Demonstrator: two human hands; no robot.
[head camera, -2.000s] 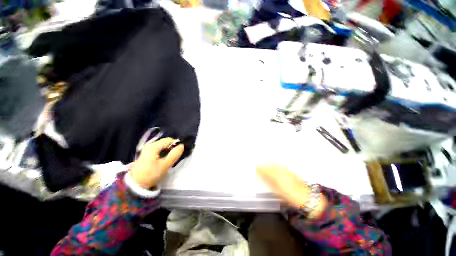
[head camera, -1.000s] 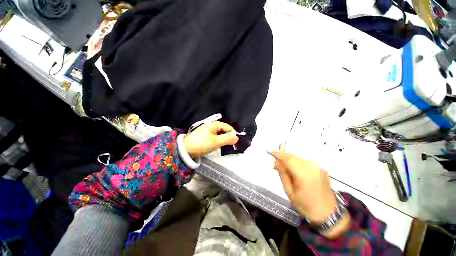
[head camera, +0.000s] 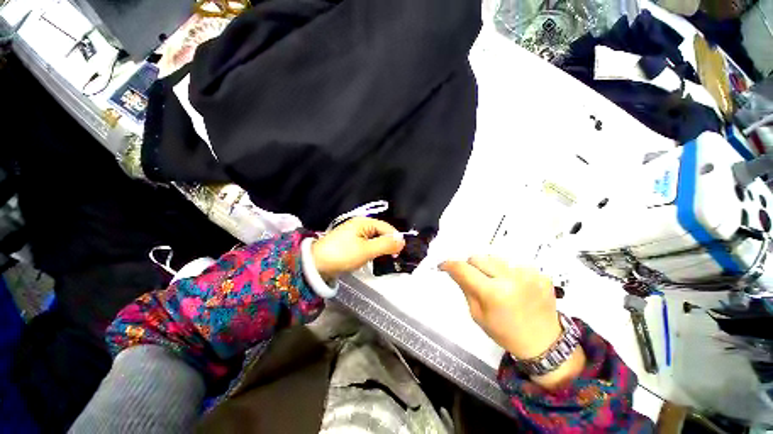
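A large black garment panel (head camera: 339, 110) lies spread over the table left of the machine, its lower corner near my hands. My left hand (head camera: 358, 246) pinches a thin white band at that corner; a small white tip sticks out past the fingertips. A thin white loop (head camera: 364, 210) stands out just behind this hand. My right hand (head camera: 508, 305) is a little to the right, apart from the cloth, its fingers bent and pointing at the left hand. Whether it holds something thin is too small to tell.
The white sewing machine (head camera: 678, 212) with a blue stripe stands at right. Slim black snips (head camera: 641, 332) and a blue pen (head camera: 665, 331) lie before it. A measuring tape (head camera: 407, 339) runs along the front edge. Navy and white pieces (head camera: 640, 76) lie at the back. Another white loop (head camera: 161, 256) is at lower left.
The view has swung toward the machine and lap since the earliest frame. My left hand keeps its pinch at the cloth's corner. My right hand has moved slightly closer to it.
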